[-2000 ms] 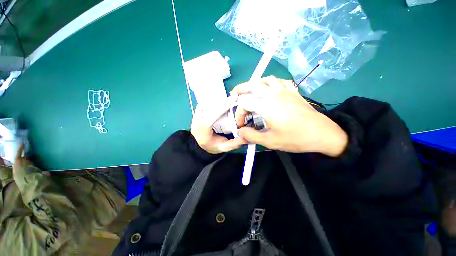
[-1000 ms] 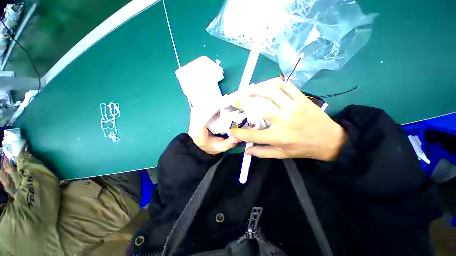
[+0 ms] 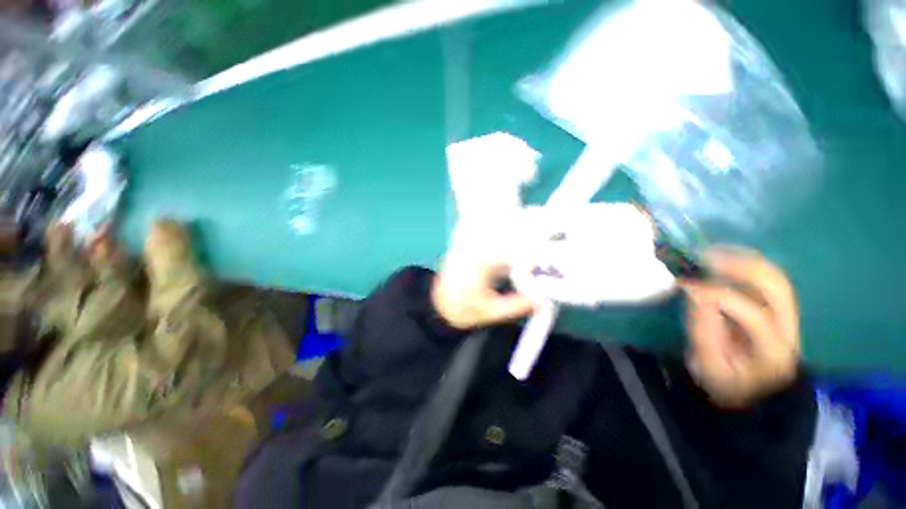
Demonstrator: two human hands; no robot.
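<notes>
The whole view is motion-blurred. My left hand (image 3: 479,298) grips a white camera housing (image 3: 606,260) at its left side. A white antenna (image 3: 533,343) stretches past the housing, above and below it. A white block (image 3: 489,174) joins on at the upper left. Dark thin wires (image 3: 678,260) come out at the housing's right end. My right hand (image 3: 743,323) is just right of that end, fingers curled and fingertips close to the wires. The blur hides whether it pinches one.
A clear plastic bag (image 3: 740,159) of whitish parts lies beyond the housing on the green bench (image 3: 387,159). Loose pale gaskets (image 3: 312,197) lie to the left. Another person's sleeve (image 3: 179,318) and hand are at the far left, beside white items.
My right hand has left the housing's cavity and moved right, beside the wires. My left hand still holds the housing, which now shows more fully. The view has shifted and blurred.
</notes>
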